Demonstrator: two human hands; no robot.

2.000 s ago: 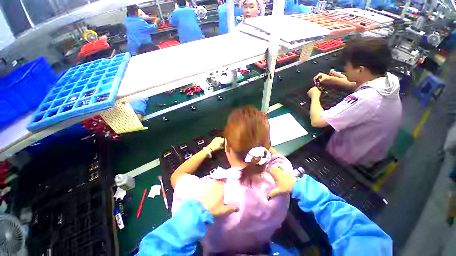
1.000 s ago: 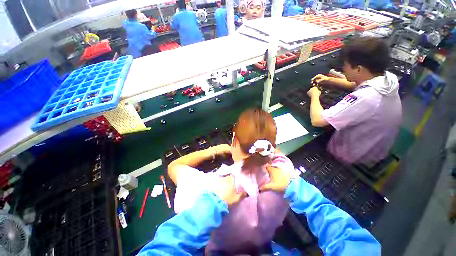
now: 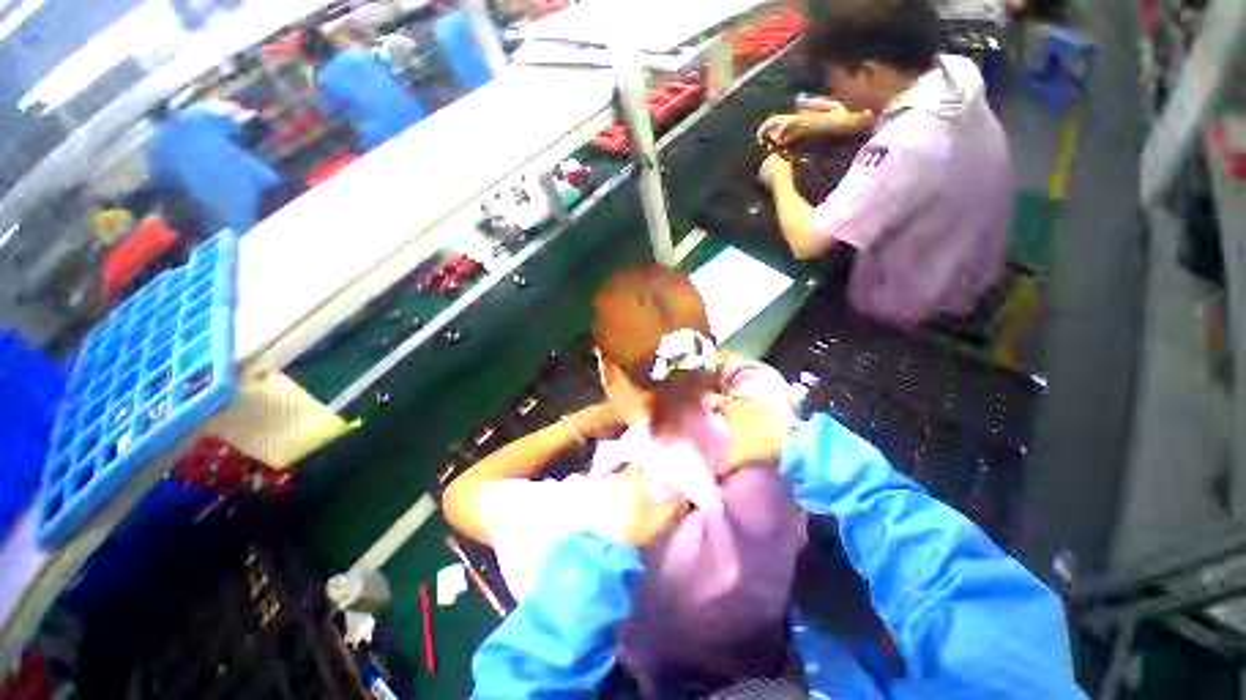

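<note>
A seated coworker in a pink smock (image 3: 731,574) is directly in front, back turned, head bent over the bench. My left hand (image 3: 640,509) is on the coworker's left-side upper back near the neck, as seen in the picture, with the smock bunched at its fingers. My right hand (image 3: 749,432) is on the other shoulder, close to the neck. My fingertips are partly blurred. A black compartment tray (image 3: 526,410) lies before the coworker, partly hidden by the coworker's arm.
A second coworker (image 3: 936,192) sits at the right. A blue compartment tray (image 3: 144,369) stands on the white shelf (image 3: 410,164). Red parts (image 3: 226,465) lie below it. A red pen (image 3: 426,629), white paper (image 3: 738,290) and black trays (image 3: 916,410) are around the bench.
The view has tilted and shifted, so the shelf slopes more steeply. My hands remain on the coworker's shoulders, moved closer to the neck than in the oldest frame.
</note>
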